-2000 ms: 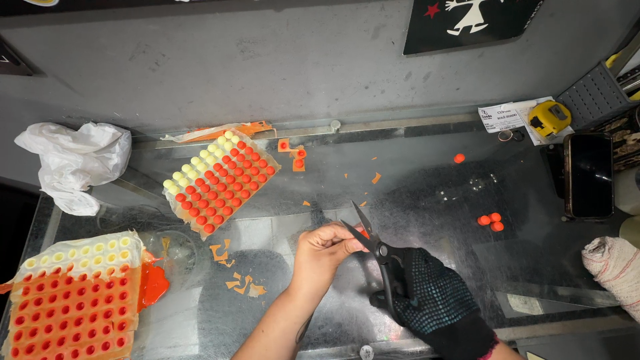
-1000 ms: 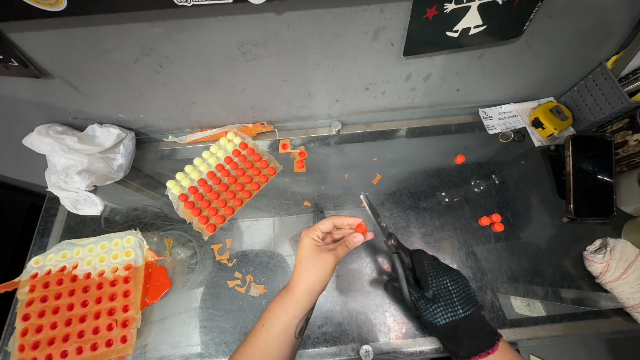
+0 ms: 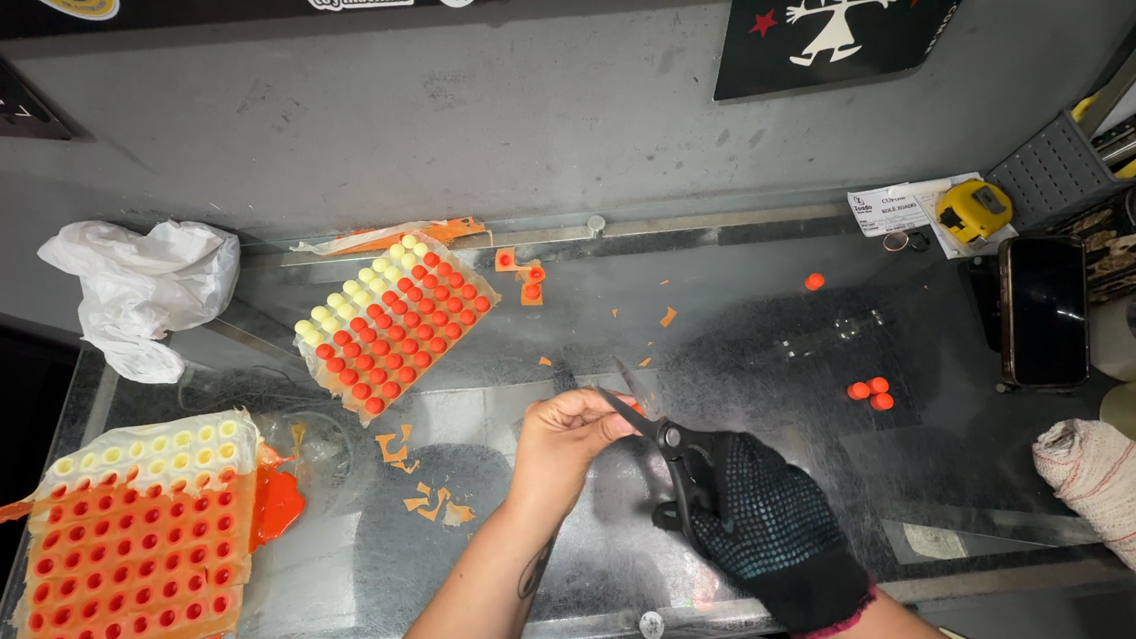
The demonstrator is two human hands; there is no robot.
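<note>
My bare left hand (image 3: pixel 572 435) pinches a small red rubbery piece (image 3: pixel 636 409) between thumb and fingertips. My right hand (image 3: pixel 763 524), in a black glove with blue grip dots, holds black-handled scissors (image 3: pixel 672 437). Their blades are spread at the red piece and reach over my left fingertips. Left of my hands lies a sheet of red and pale yellow domes (image 3: pixel 399 324). A second sheet with hollow cups (image 3: pixel 133 532) lies at the lower left, beside a red spill-like patch (image 3: pixel 277 506). Thin orange offcuts (image 3: pixel 430 504) are scattered near my left forearm.
Small red pieces (image 3: pixel 879 385) sit on the right of the glass-like tabletop, with another (image 3: pixel 815 281) farther back. A white plastic bag (image 3: pixel 146 284) is at the left. At the right are a yellow tape measure (image 3: pixel 974 210), a phone (image 3: pixel 1045 311) and a rolled cloth (image 3: pixel 1087 479).
One second ago the scissors were apart from my left hand; now their spread blades are at the red piece. The loose red pieces on the table have not moved.
</note>
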